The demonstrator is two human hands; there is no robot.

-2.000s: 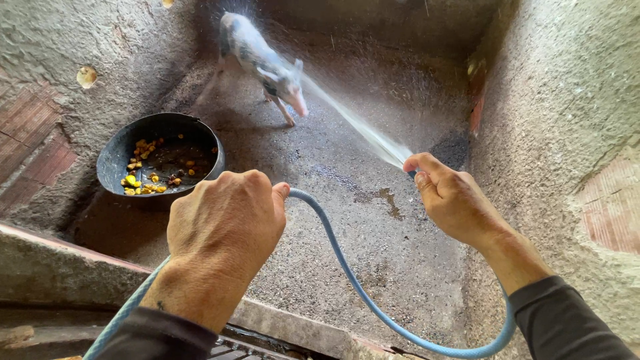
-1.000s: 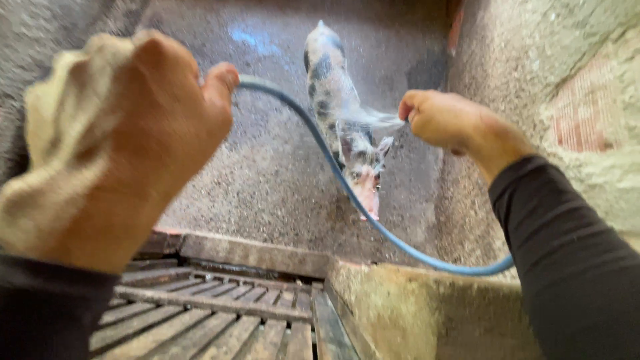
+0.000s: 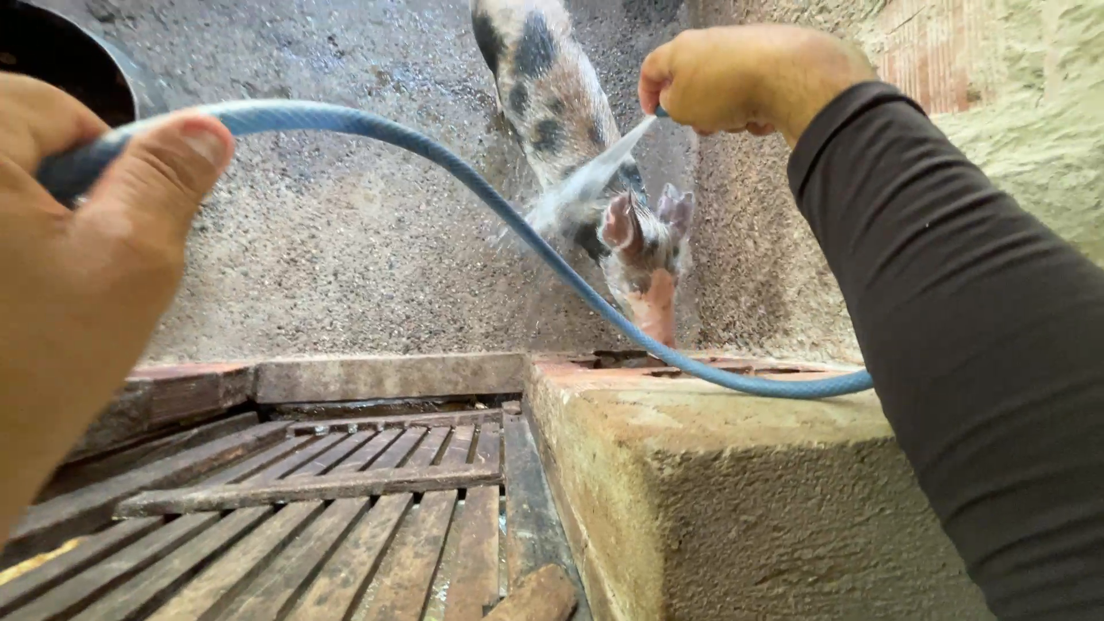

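Observation:
A blue braided garden hose (image 3: 483, 185) hangs in a loop between my hands. At the left edge, my left hand (image 3: 95, 198) is wrapped around it, with the thumb on top. My right hand (image 3: 746, 78) grips the hose end at the upper right, and the fingers hide most of it. A fan of water (image 3: 595, 177) sprays down and leftward from there onto a spotted pig (image 3: 556, 103), over its neck and shoulder. The pig stands on the wet concrete floor, its head low and its snout by the low wall, partly behind the hose.
A slatted wooden gate (image 3: 371, 526) lies at lower left. Beside it stands a thick plastered wall (image 3: 776, 509) with broken brick on top. The rough pen wall (image 3: 750, 250) rises at right. A black tub (image 3: 121, 65) is at upper left.
The pig has come from the back of the pen to the front wall. The view has tilted down, and the gate now shows. Both hands still hold the hose.

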